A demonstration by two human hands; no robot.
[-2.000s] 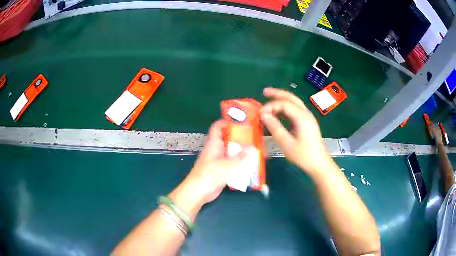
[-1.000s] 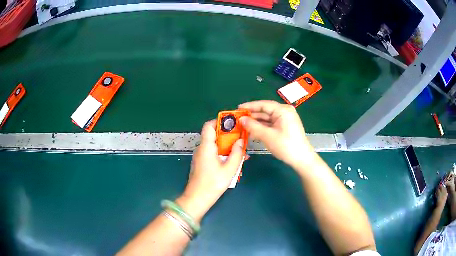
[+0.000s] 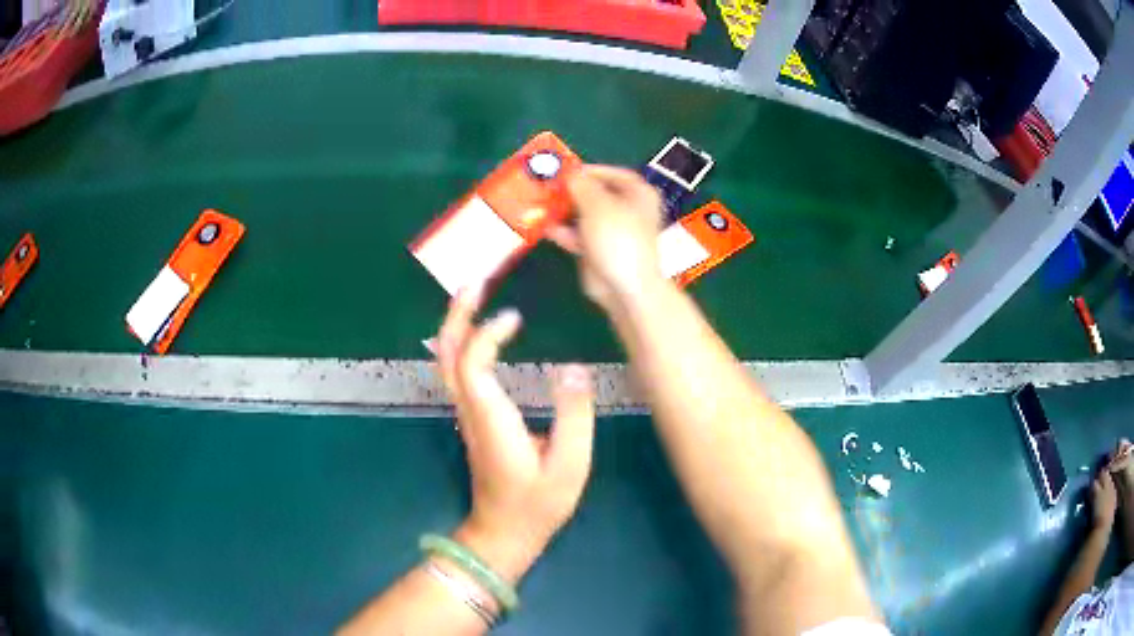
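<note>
An orange phone unit with a white label and a black ring with a pale centre is over the green belt, tilted. My right hand pinches its right edge near the ring end; its fingers are blurred. My left hand is below it, over the rail, with fingers spread and nothing in it. Its upper fingertips are close to the unit's lower corner; I cannot tell whether they touch. Another orange phone unit lies behind my right wrist, beside a dark blue keypad phone, partly hidden.
The belt carries more orange units at left and one by the grey post. A worn pale rail edges it. White scraps and a dark slab phone lie on the worktop. Another person's hands are at far right.
The held unit has moved from above the rail up and left over the belt. My left hand has let go of it and opened. The units on the belt have shifted left.
</note>
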